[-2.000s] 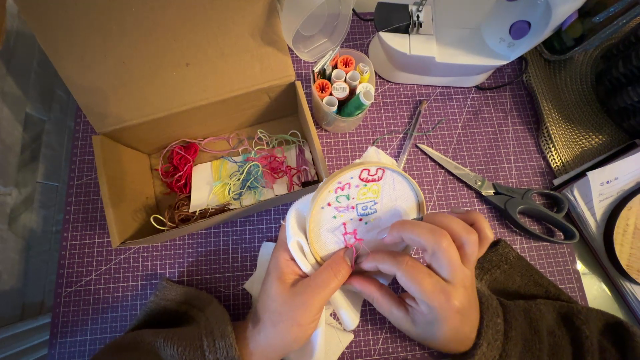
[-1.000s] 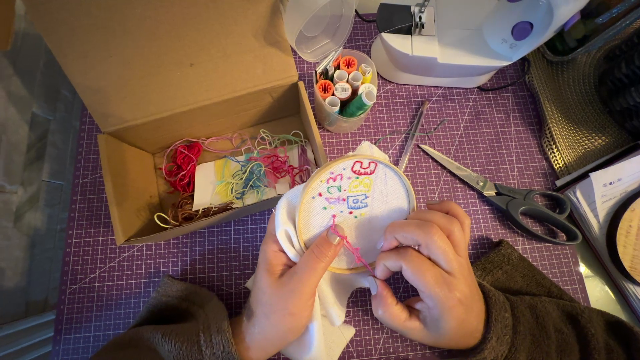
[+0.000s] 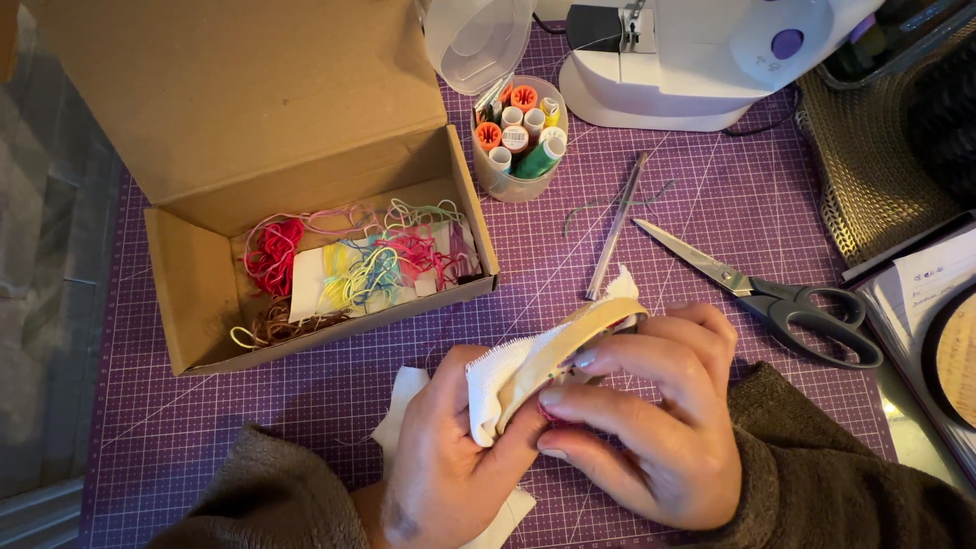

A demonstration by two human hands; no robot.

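Observation:
My left hand grips a wooden embroidery hoop and the white fabric stretched in it. The hoop is tilted steeply, almost edge-on, so most of the stitching is hidden. My right hand is at the hoop's right side, with the thumb and index finger close together by a bit of pink thread; a needle cannot be made out. Grey-handled scissors lie open to the right, and a slim clear tube-like stick lies behind the hoop, across a loose green thread.
An open cardboard box at left holds tangled embroidery floss. Behind stand a plastic tub of thread spools and a white sewing machine. Papers and a round wooden object lie at right, beside the purple cutting mat.
The hoop has turned from showing its stitched face to nearly edge-on. My right fingers, which held pink thread at the hoop's lower edge, are now closer in beside my left thumb.

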